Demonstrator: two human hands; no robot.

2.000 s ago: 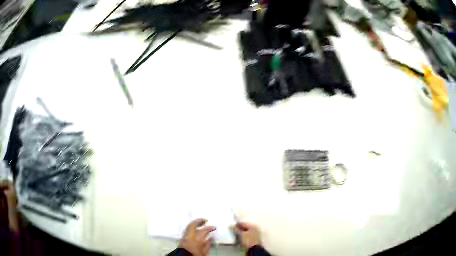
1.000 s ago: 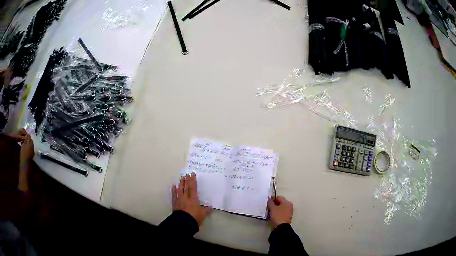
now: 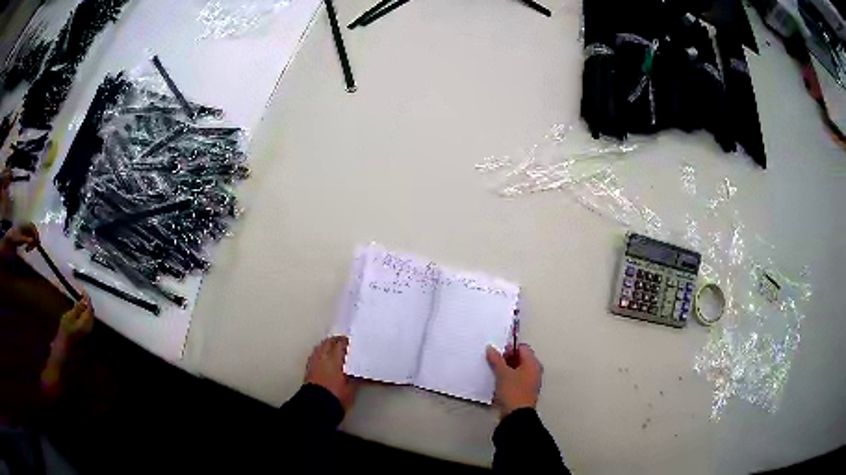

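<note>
An open notebook [image 3: 431, 329] lies in front of me at the near part of the off-white table. Handwriting shows only along the top of its pages; the rest looks blank. My left hand [image 3: 329, 373] is at its lower left corner, fingers partly hidden at the page edge. My right hand [image 3: 516, 376] is at the lower right edge, thumb on the page, with a thin pen [image 3: 515, 332] with red on it upright in the fingers. A grey calculator [image 3: 656, 280] lies to the right.
A tape roll [image 3: 710, 303] touches the calculator's right side. Crumpled clear film [image 3: 756, 353] lies right of it. Tied black bundles [image 3: 668, 83] are at the far right. Plastic-wrapped black straps [image 3: 158, 195] are piled left. Another person's hands [image 3: 76, 318] hold a dark strip at the left edge.
The notebook now shows a different, mostly blank spread. My left hand has moved from the lower left page to the notebook's corner. The other person now holds a strip.
</note>
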